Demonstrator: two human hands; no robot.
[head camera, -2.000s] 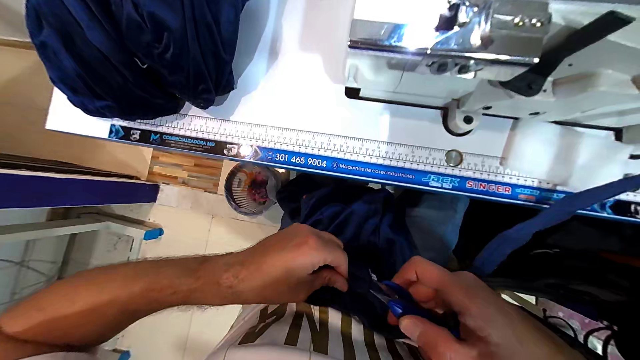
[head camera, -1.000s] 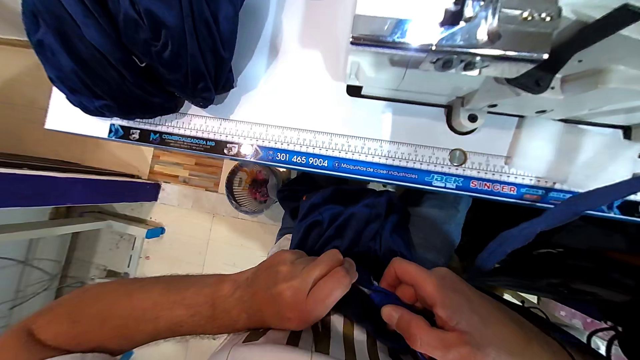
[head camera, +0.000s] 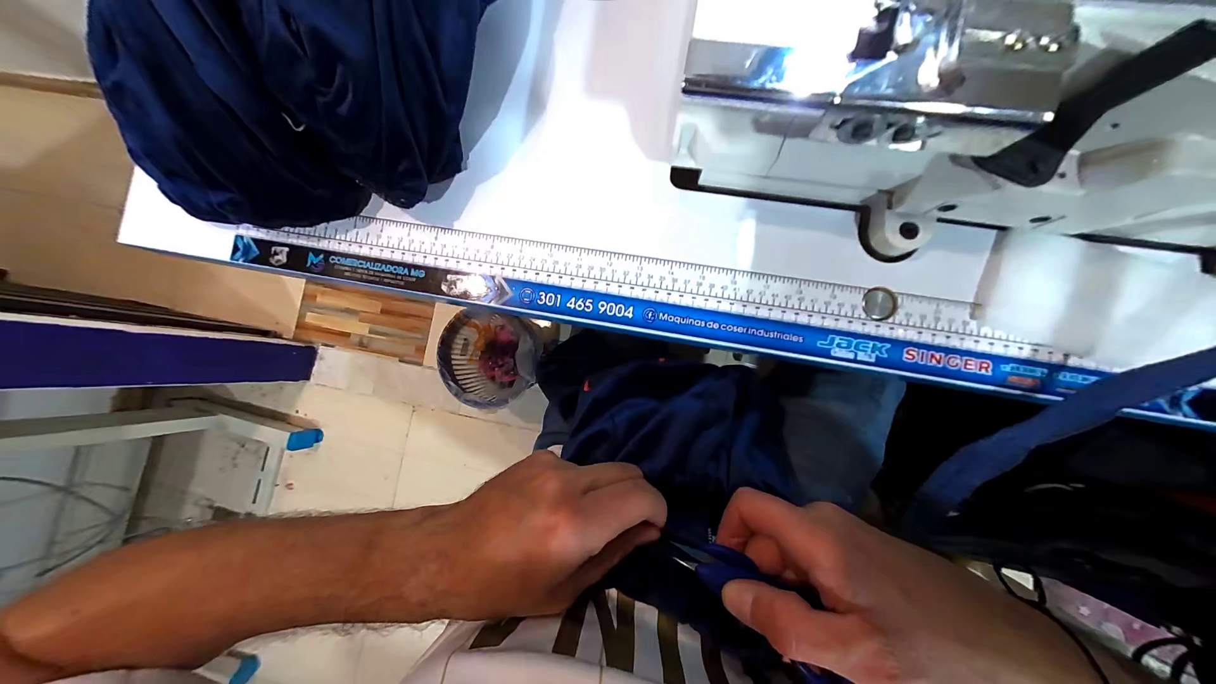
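Dark navy fabric (head camera: 665, 427) lies bunched over the lap, below the table edge. My left hand (head camera: 570, 532) is closed on a part of it, near the white shirt with dark lettering. Just to the right, my right hand (head camera: 817, 579) holds a small blue-handled cutting tool (head camera: 727, 570), with its thin metal tip pointing left at the fabric by my left fingers. Dark cloth and my fingers hide most of the tool, so its exact kind is unclear.
Above is a white table (head camera: 589, 161) edged with a printed ruler strip, bearing a sewing machine (head camera: 883, 114) and a navy fabric pile (head camera: 285, 104). A blue strap (head camera: 1054, 423) crosses at right; a waste basket (head camera: 489, 356) stands below.
Since two seconds ago, my left hand has moved right, nearer my right hand. The tool's metal part shows less than in the earliest frame.
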